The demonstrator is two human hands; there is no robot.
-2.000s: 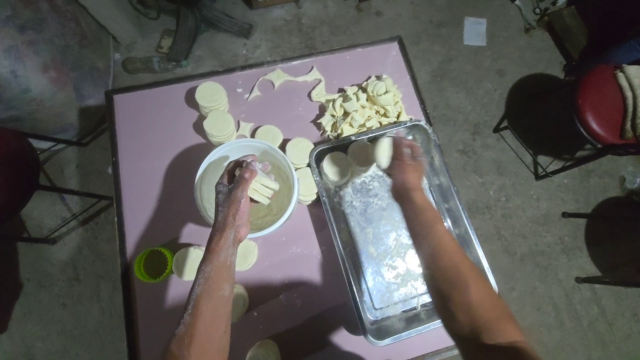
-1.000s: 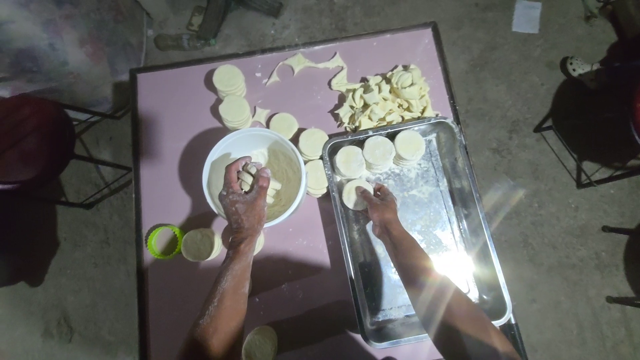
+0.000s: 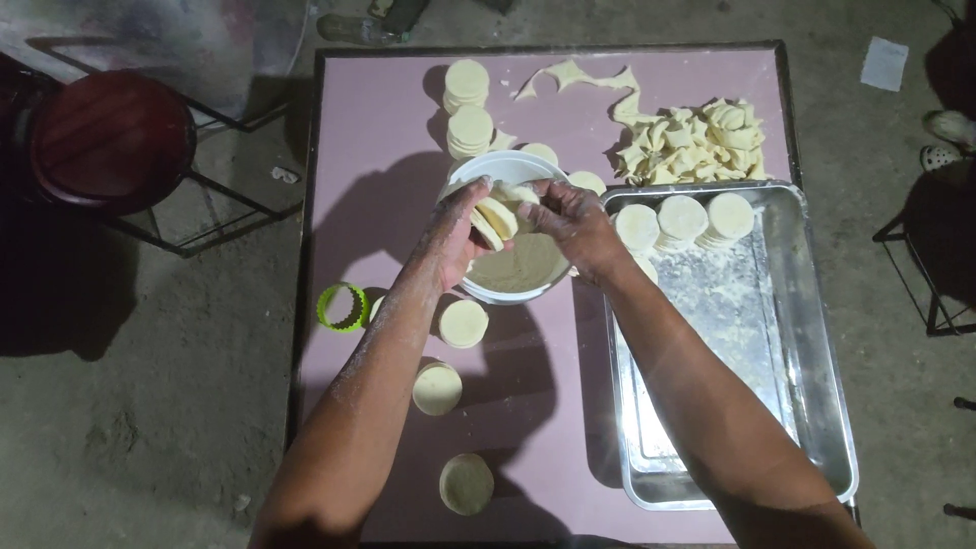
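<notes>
Above a white plastic bowl (image 3: pixel 509 293) of flour, my left hand (image 3: pixel 455 232) holds several dough rounds (image 3: pixel 494 221) fanned on edge. My right hand (image 3: pixel 577 221) pinches a dough round (image 3: pixel 517 197) at the right side of that bunch. Both hands are dusted with flour. A metal tray (image 3: pixel 825 366) lies right of the bowl, with stacks of dough rounds (image 3: pixel 682 219) along its far end; one more round there is partly hidden by my right forearm. A green scalloped cutter (image 3: pixel 342 307) stands left of my left forearm.
Stacked dough rounds (image 3: pixel 467 128) stand beyond the bowl, and others (image 3: pixel 463 322) lie nearer on the pink table (image 3: pixel 381 114). A heap of dough scraps (image 3: pixel 694 141) borders the tray's far edge. Stools (image 3: pixel 113 141) flank the table.
My right hand has moved left from the tray to the dough rounds in my left hand. The round it touched a second ago now lies in the tray, partly hidden.
</notes>
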